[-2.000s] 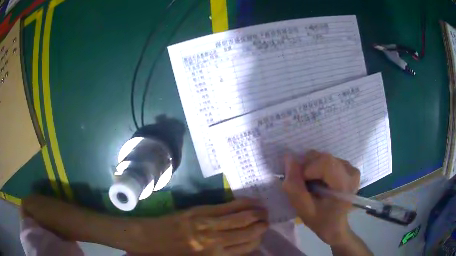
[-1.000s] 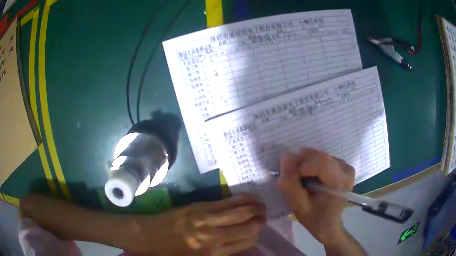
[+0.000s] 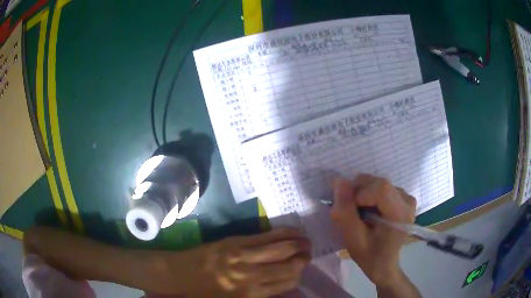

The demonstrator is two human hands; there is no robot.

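Note:
Two white record forms with printed headings and ruled tables overlap on the green mat. The upper form [image 3: 326, 70] lies partly under the lower form [image 3: 372, 139]. My right hand [image 3: 375, 224] grips a clear gel pen [image 3: 428, 234], its tip touching or just above the lower form's left part; its dark cap end points right. My left hand [image 3: 262, 262] lies flat across the lower form's bottom left edge, fingers together, with nothing seen in it.
A shiny metal cylinder with a white holed end [image 3: 166, 192] stands left of the forms, a green label [image 3: 180, 233] beside it. A black cable [image 3: 157, 87] loops behind it. Alligator clips [image 3: 457, 63] lie upper right. Tan board [image 3: 20, 116] at far left; white boards [image 3: 524, 110] at far right.
The whole view has shifted slightly. My right hand and the pen have moved only slightly over the lower form. My left hand stays in place.

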